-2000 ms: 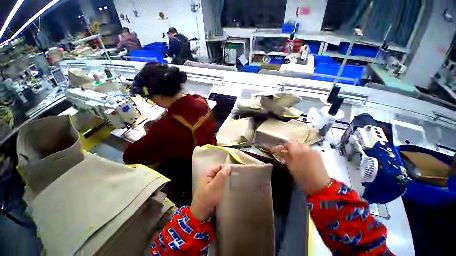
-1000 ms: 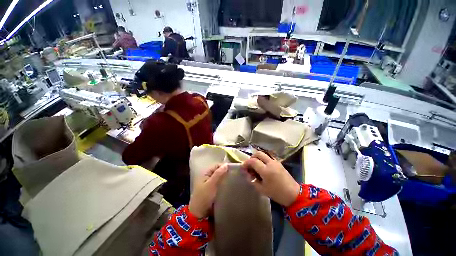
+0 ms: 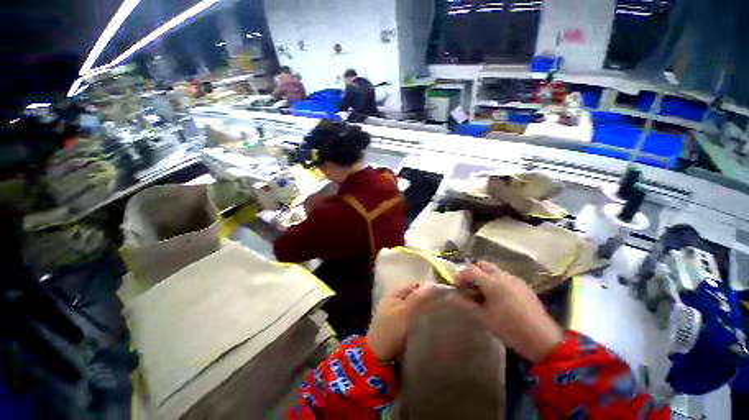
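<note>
A beige bag body (image 3: 452,357) with a yellow edge hangs upright in front of me. My left hand (image 3: 402,316) pinches its top rim on the left side. My right hand (image 3: 505,302) is at the same rim just to the right, fingers closed around something small and dark that is too blurred to name. The part of the rim between the hands is partly hidden by the fingers.
Stacked beige pieces (image 3: 222,320) lie at left with an open bag body (image 3: 171,225) on top. A coworker in maroon (image 3: 349,221) sits ahead. Beige pieces (image 3: 526,246) lie on the bench ahead. Thread cones (image 3: 626,215) and a blue-covered sewing machine (image 3: 706,328) stand at right.
The view has swung left, so the scene sits further right. My right hand, away from the bag two seconds ago, came to its rim and stays there. My left hand keeps its hold.
</note>
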